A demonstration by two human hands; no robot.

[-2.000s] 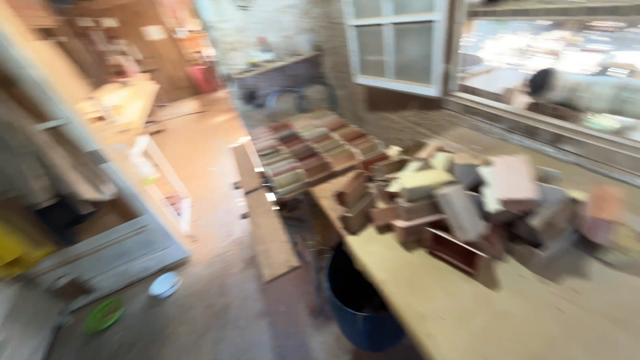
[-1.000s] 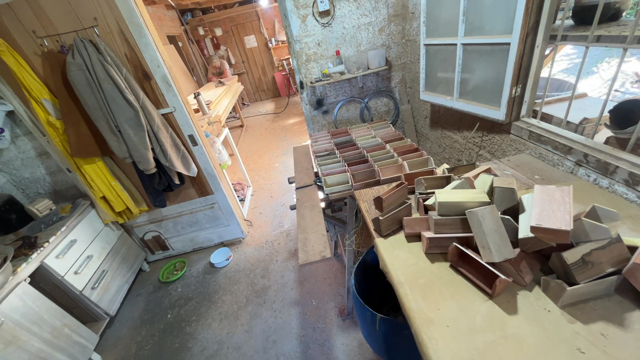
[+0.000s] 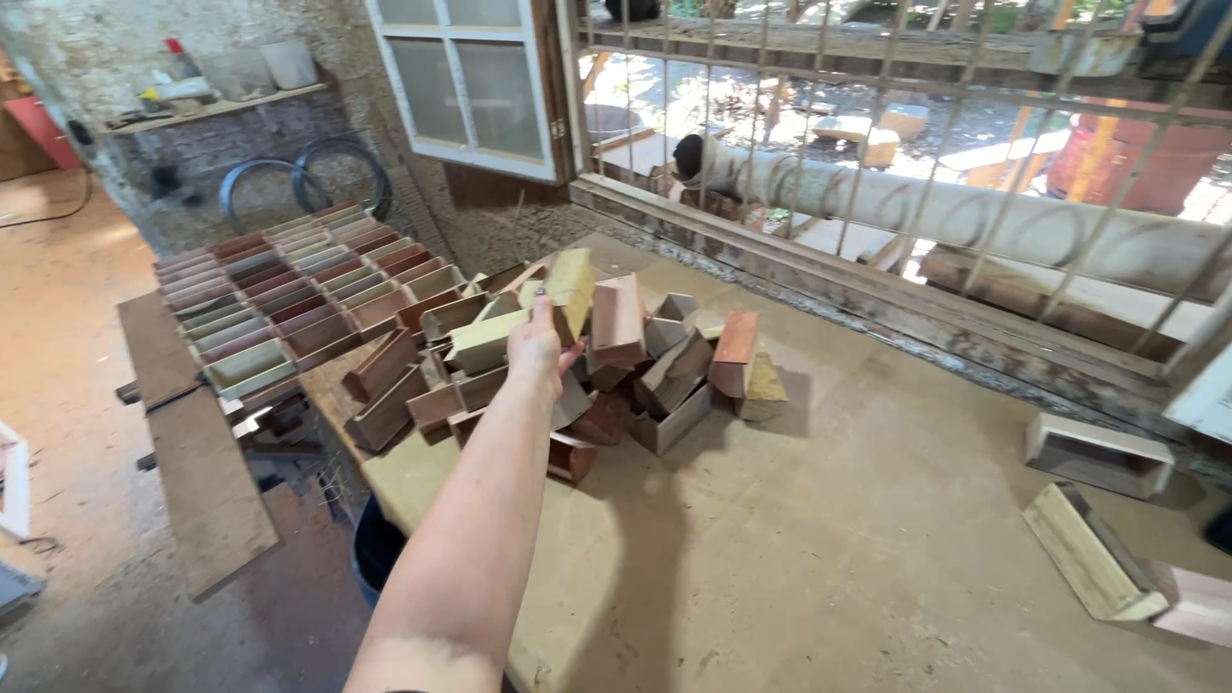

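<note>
From the bottom edge my left hand [image 3: 541,348] reaches into a loose pile of small open wooden boxes on the workbench, its fingers closed on a pale yellow wooden box [image 3: 568,289]. That box is tilted at the top of the pile. Close by on the right stands a pinkish wooden box [image 3: 617,322]; another yellowish box [image 3: 484,340] lies just left of the hand. Reddish and brown boxes surround them, among them a red-brown box [image 3: 734,353] at the pile's right end. My right hand is not in view.
Rows of similar boxes [image 3: 298,289] stand left of the workbench [image 3: 818,558]. A few boxes [image 3: 1097,454] lie at its right. A barred window [image 3: 866,202] runs behind; a wooden plank [image 3: 207,491] and a dark blue bin [image 3: 371,549] are at the left.
My left hand has come into view and taken hold of a yellow box in the pile. The view has swung right, showing more of the bench and window.
</note>
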